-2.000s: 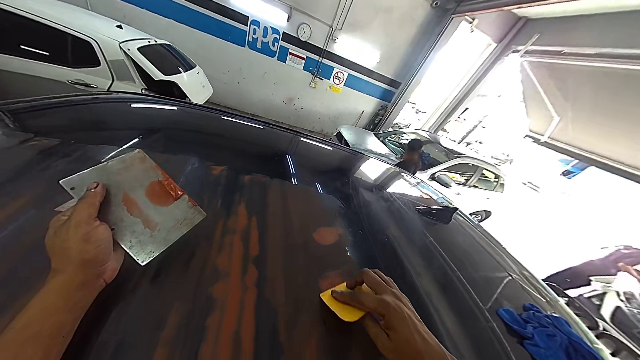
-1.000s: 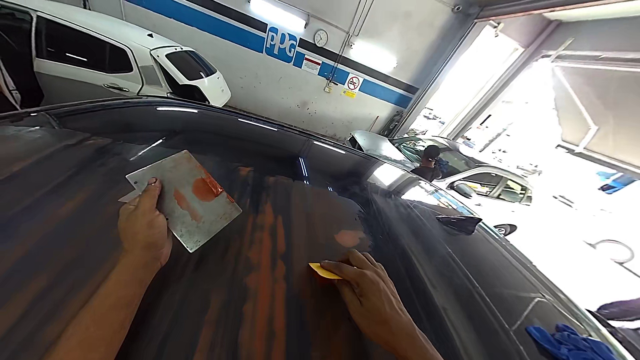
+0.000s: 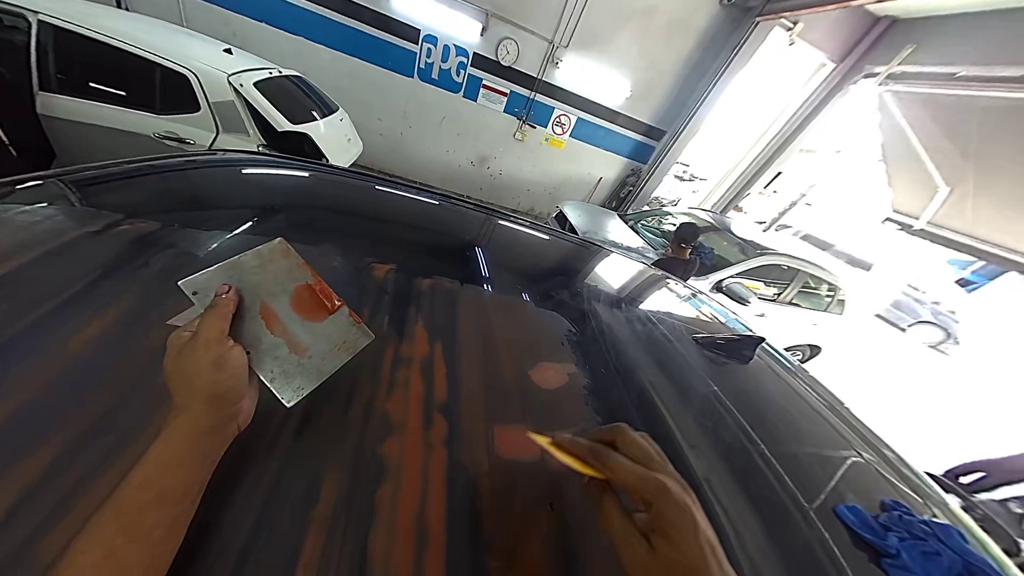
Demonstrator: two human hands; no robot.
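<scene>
My left hand [image 3: 210,364] grips a flat metal mixing plate [image 3: 320,352] by its left corner, thumb on top; orange-red putty is smeared across the plate. My right hand [image 3: 640,488] pinches a yellow spreader [image 3: 566,456], seen nearly edge-on. Beside the spreader's tip lies a red-orange putty patch [image 3: 516,442] on the dark car panel [image 3: 512,344], with another round patch [image 3: 552,374] a little above it. Long orange streaks run down the panel between my hands. Whether the spreader touches the surface, I cannot tell.
Blue gloves or cloth [image 3: 920,536] lie at the lower right. A crumpled black item [image 3: 730,347] rests near the panel's right edge. Beyond are a white car [image 3: 128,104] at the left, a silver-white car [image 3: 780,312] at the right and a person [image 3: 680,252] beside it.
A red-orange patch shows beside the spreader where none was plain before. The yellow spreader has turned from showing its flat face to nearly edge-on. The left hand still holds the plate.
</scene>
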